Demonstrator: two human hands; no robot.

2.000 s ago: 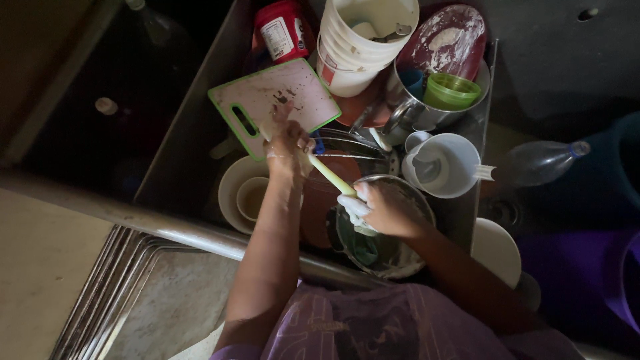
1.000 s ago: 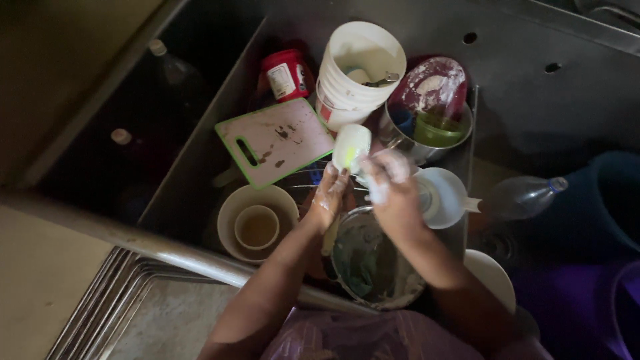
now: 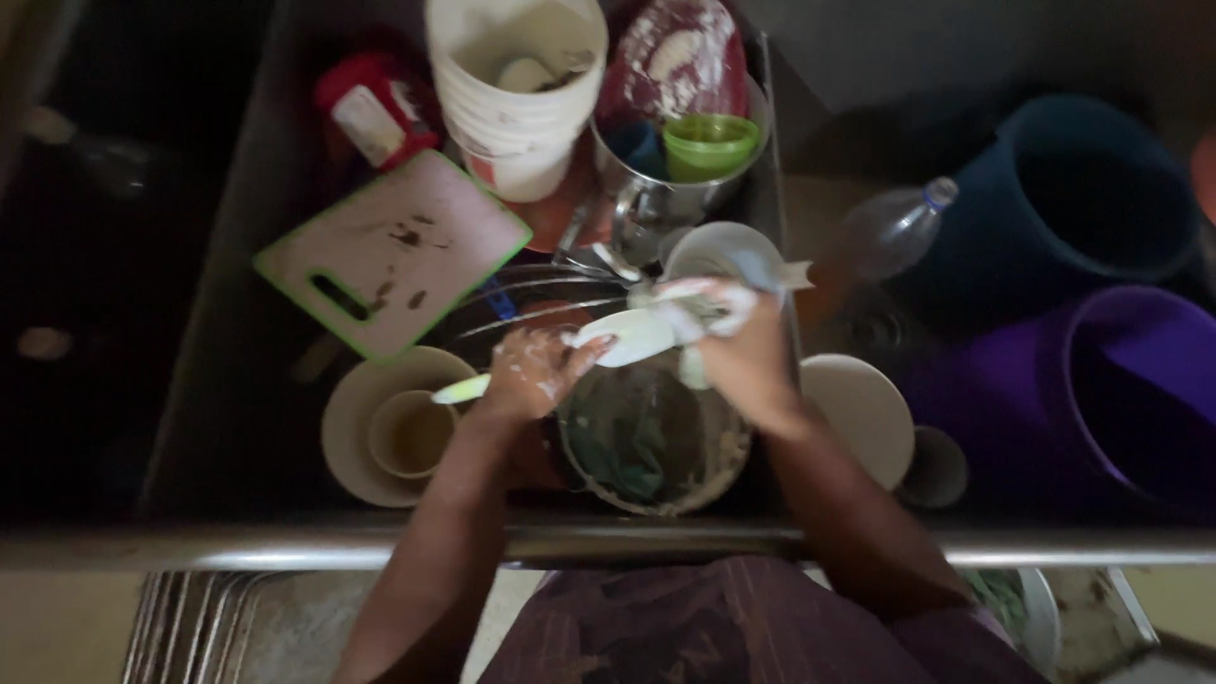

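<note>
My left hand (image 3: 532,370), dotted with suds, is closed around a spatula (image 3: 627,339) with a pale head and a yellow-green handle end. My right hand (image 3: 736,332) holds a soapy cloth or scrubber (image 3: 698,313) against the spatula's head; its exact kind is blurred. Below both hands is a round bowl (image 3: 655,446) with a green cloth and residue in it. A metal whisk (image 3: 541,275) lies just beyond my left hand. Past my right hand stands a translucent white jug (image 3: 722,255). A green-edged cutting board (image 3: 389,247) with dark stains leans at the left.
Stacked white buckets (image 3: 518,114), a red container (image 3: 375,109) and a steel pot (image 3: 665,195) holding a green bowl (image 3: 711,147) fill the sink's far side. Nested tubs (image 3: 347,437) sit left. A plastic bottle (image 3: 893,228) and purple bucket (image 3: 1035,380) are at right. The sink's front rim (image 3: 285,548) runs before me.
My left hand has moved left along the spatula, whose head now points right between my hands. My right hand keeps the soapy material against it. The view has shifted.
</note>
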